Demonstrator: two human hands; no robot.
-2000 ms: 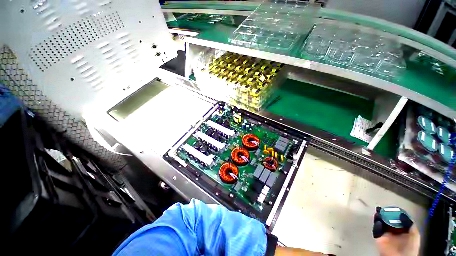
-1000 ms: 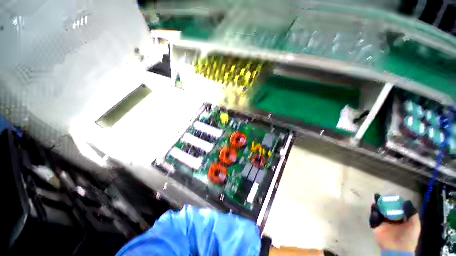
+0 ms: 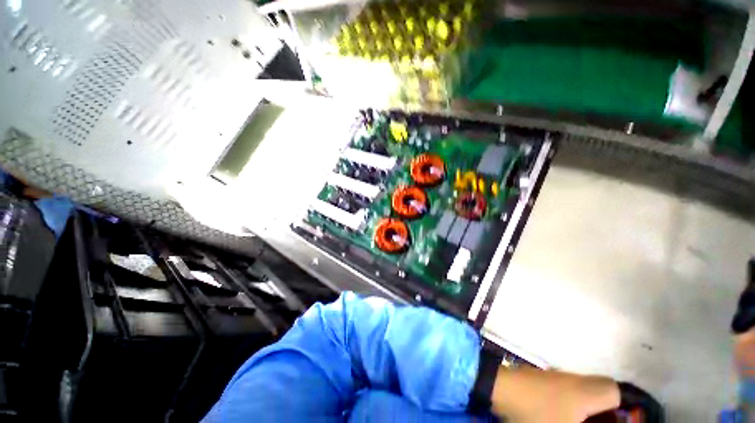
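A green circuit board [image 3: 430, 240] in a dark pallet [image 3: 389, 273] lies at the centre. It carries three orange-red toroidal inductors [image 3: 410, 201] in a row, a smaller ring [image 3: 470, 205], and three silver-white heatsink bars [image 3: 354, 185]. My left hand [image 3: 617, 403] is at the bottom right, beyond the pallet, partly cut off by the lower edge. Its black-tipped fingers are closed around an orange-red thing, apparently an inductor. My right hand [image 3: 744, 318] is mostly cut off by the right edge. Only black fingertips and some palm show; its grip is hidden.
Yellow-and-black parts [image 3: 401, 33] stand on the shelf behind the board. A pale metal plate [image 3: 613, 248] lies right of the pallet. A white perforated housing [image 3: 124, 91] is at left. Black totes [image 3: 141, 330] stand below it. My blue sleeve [image 3: 364, 355] crosses the bottom.
The view has shifted, showing more of the totes and less of the right shelf. My left hand and its orange-red thing have come into view. My right hand and its teal disc have moved rightward, mostly out of view.
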